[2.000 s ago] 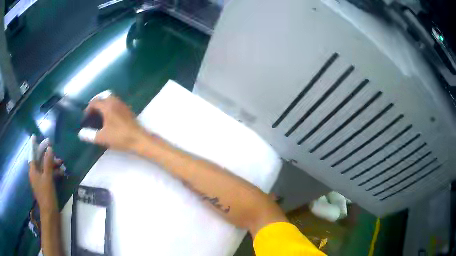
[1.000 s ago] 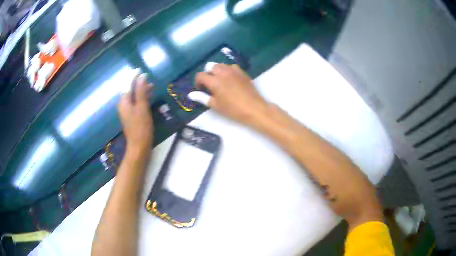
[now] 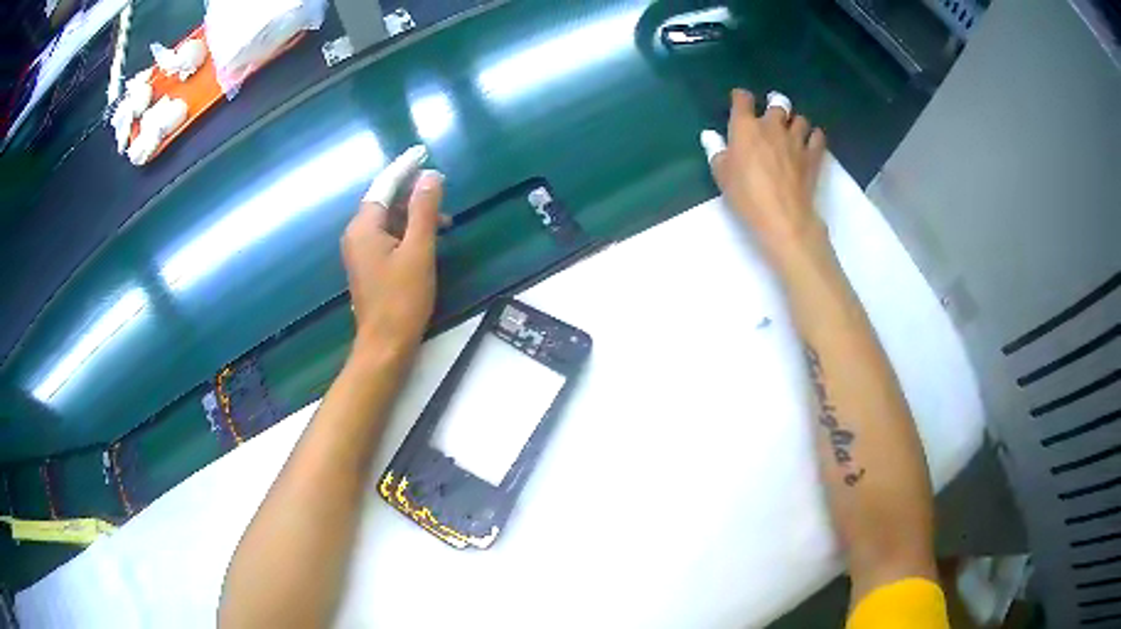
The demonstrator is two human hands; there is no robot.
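Observation:
A black phone middle frame (image 3: pixel 428 484) with gold lines at its lower end lies alone and tilted on the white board (image 3: pixel 688 430). Another frame (image 3: pixel 559 219) lies on the green belt at the board's edge; its left part is hidden by my left hand (image 3: pixel 396 240). My left hand is over the belt with white cots on fingertips, fingers apart, and I see nothing gripped. My right hand (image 3: pixel 772 154) is empty with fingers spread, over the board's far right edge and the belt, right of both frames.
More frames (image 3: pixel 240 399) lie along the belt (image 3: pixel 553 117) at left. An orange tray (image 3: pixel 197 92) with crumpled white pieces and a white bag (image 3: pixel 258 37) are beyond the belt. A yellow strip (image 3: pixel 55 530) is at lower left. A grey slotted cabinet (image 3: pixel 1008 234) stands at right.
My right hand has let go of the frame it held over the belt and moved right. My left hand remains over the belt. The view has shifted, and the board's frame stays on the board.

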